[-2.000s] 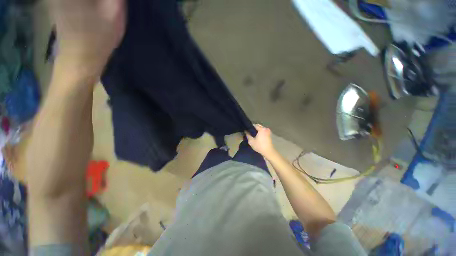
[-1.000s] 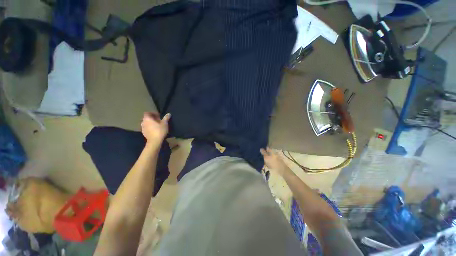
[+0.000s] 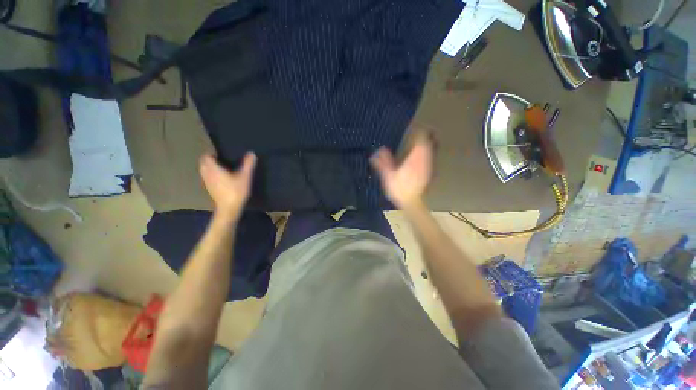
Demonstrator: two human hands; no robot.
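The navy pinstripe jacket piece [image 3: 336, 84] lies on the brown pressing table, with plain black interfacing [image 3: 240, 107] along its left side. Its near part is folded over in a band at the table's near edge. My left hand [image 3: 227, 183] is at the left end of the fold, thumb and fingers apart; whether it pinches cloth I cannot tell. My right hand [image 3: 407, 171] is at the right end, slightly blurred, fingers spread and holding nothing. The steam iron [image 3: 511, 137] with its orange-brown handle stands to the right.
A second iron [image 3: 568, 46] is at the far right corner. White paper patterns [image 3: 488, 19] lie at the far edge and at left [image 3: 98, 145]. A black strip [image 3: 107, 84] runs from a dark roll [image 3: 15, 114]. Dark cut pieces [image 3: 221, 247] hang at the near edge. A red stool [image 3: 143, 331] is on the floor.
The jacket piece has been spread on the table and its near end folded over. My right hand has moved up and let go of the cloth edge. The view has shifted slightly.
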